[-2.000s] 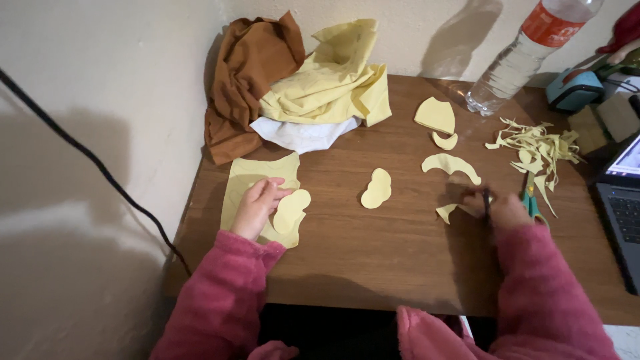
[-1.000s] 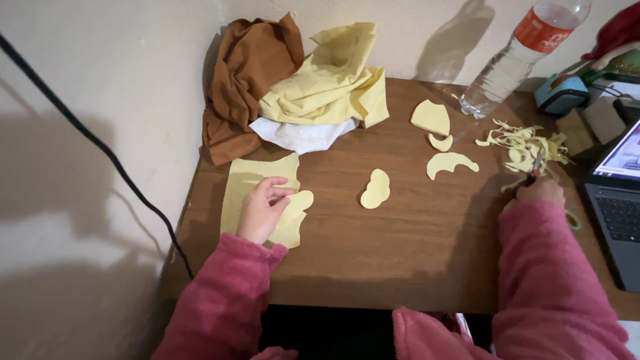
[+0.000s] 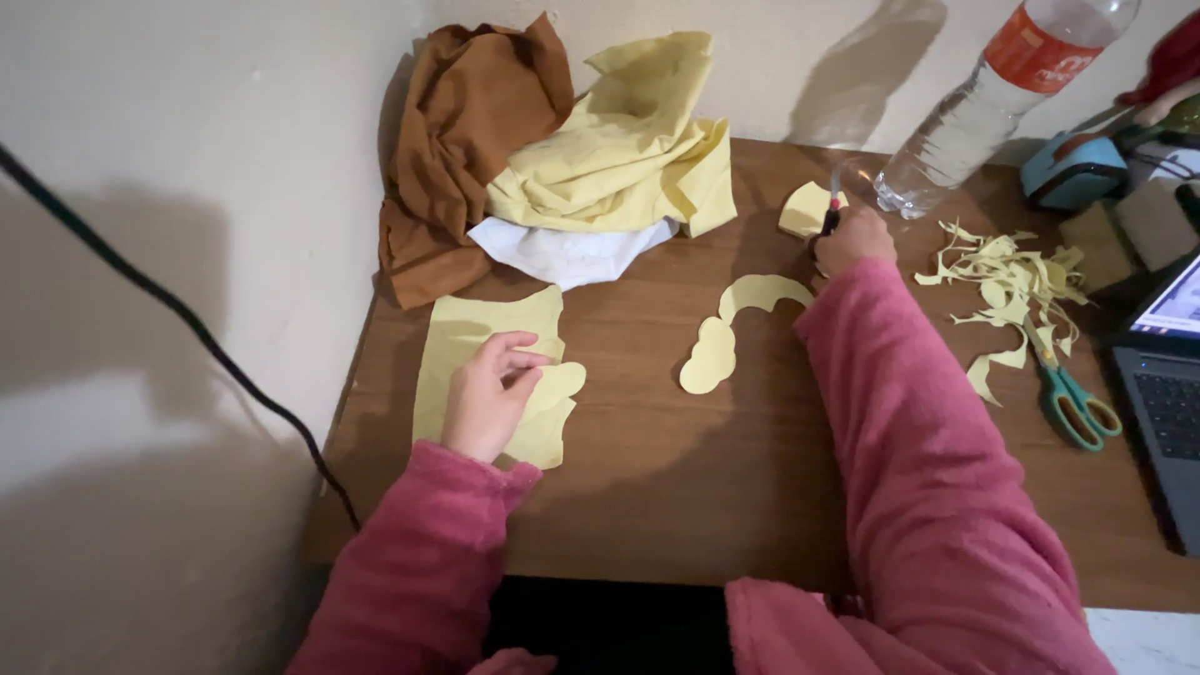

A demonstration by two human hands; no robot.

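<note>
My left hand (image 3: 499, 389) rests over a yellow fabric sheet (image 3: 450, 347) with wavy cut edges, and a small rounded yellow piece (image 3: 562, 379) lies beside its fingers. The fingers are slightly curled; whether they pinch anything is unclear. My right hand (image 3: 853, 239) grips a dark-handled tool with a thin tip (image 3: 832, 214), beside a yellow trapezoid-like piece (image 3: 802, 208). To its left lie a curved yellow piece (image 3: 761, 291) and a lobed yellow piece (image 3: 710, 356). Green-handled scissors (image 3: 1069, 403) lie near yellow fabric scraps (image 3: 1008, 281).
Brown cloth (image 3: 469, 122), yellow cloth (image 3: 619, 159) and white cloth (image 3: 577, 251) are heaped at the wall. A plastic bottle (image 3: 975, 122) stands at the back. A laptop (image 3: 1167, 403) sits at the right, near a blue object (image 3: 1073, 172). A dark cable (image 3: 187, 319) crosses the left side.
My right hand has moved from the scraps to the back pieces, left of where it was. The curved yellow piece now lies farther left, by the lobed one. My left hand stays on the sheet.
</note>
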